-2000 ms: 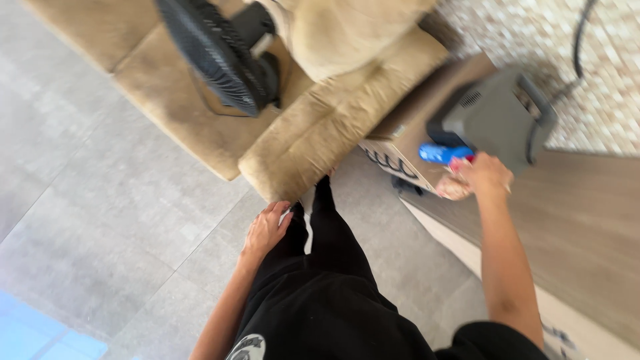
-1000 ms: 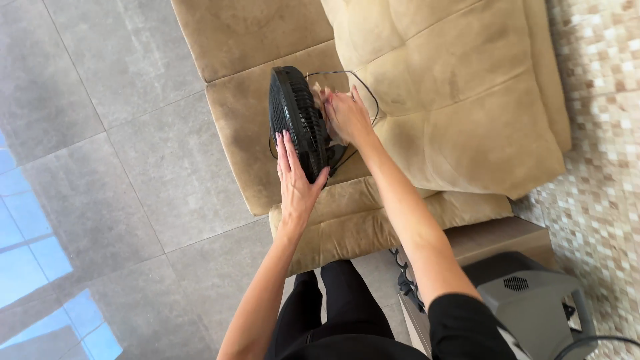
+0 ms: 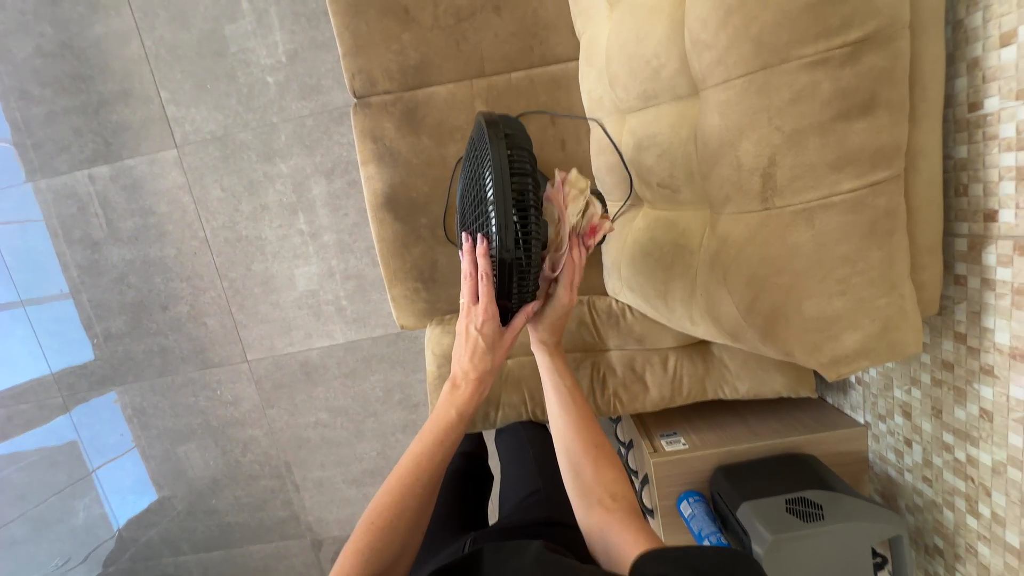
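Observation:
A black electric fan (image 3: 500,212) with a round grille stands on the seat of a tan upholstered sofa (image 3: 424,144). My left hand (image 3: 482,324) lies on the fan's front grille near its lower edge, fingers extended and thumb at the rim. On the fan's rear side, my right hand (image 3: 560,296) holds a crumpled, stained cloth (image 3: 570,212) against the housing. The cloth hides part of the fan's back and base. A thin black power cord (image 3: 624,160) loops over the seat behind the fan.
Tufted back cushions (image 3: 792,160) rise on the right, and the sofa's padded armrest (image 3: 624,348) is nearest my body. Beside it stand a wooden cabinet (image 3: 760,424), a blue can (image 3: 701,516) and a grey plastic appliance (image 3: 824,520). Grey floor tiles (image 3: 296,224) lie on the left.
My right hand was at the blue can beside the grey appliance and is now at the fan with the cloth. My left hand has moved from near my legs onto the fan's grille. The view has shifted.

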